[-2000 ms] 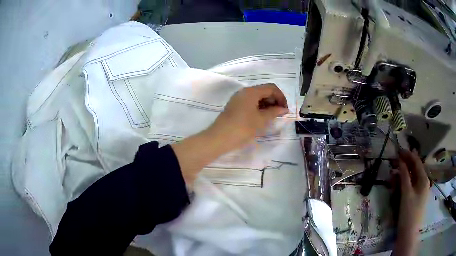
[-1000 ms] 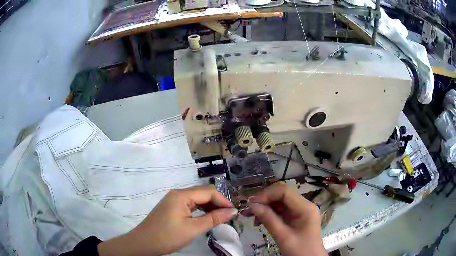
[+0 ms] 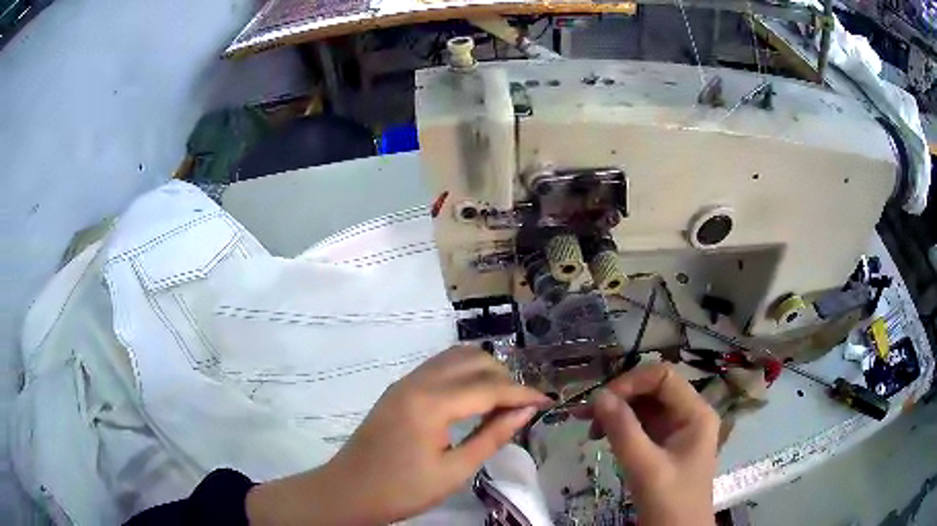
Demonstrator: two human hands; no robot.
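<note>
My left hand [image 3: 432, 426] and my right hand [image 3: 661, 437] are bare, with fingertips pinched close together in front of the needle area. Between them is a small dark, thin part [image 3: 557, 405]; it is too small and blurred to name surely. The cream sewing machine head [image 3: 658, 154] stands just behind my hands, with two ridged cream tension knobs [image 3: 564, 255] on its front. My hands partly hide the needle plate area. The white denim jacket [image 3: 298, 318] with dark double stitch lines spreads left of the machine.
Red-handled pliers or snips [image 3: 755, 366] lie on the bed beside a crumpled tan cloth [image 3: 732, 401]. A black-and-yellow screwdriver [image 3: 859, 398] lies at the right. A smooth white strip [image 3: 519, 478] hangs at the folder below my left hand. A bluish-white wall [image 3: 113, 92] stands at the left.
From beside the needle area, my left hand moved right and my right hand came to meet it, with the small part between them. The view swung toward the machine, then shifted slightly left.
</note>
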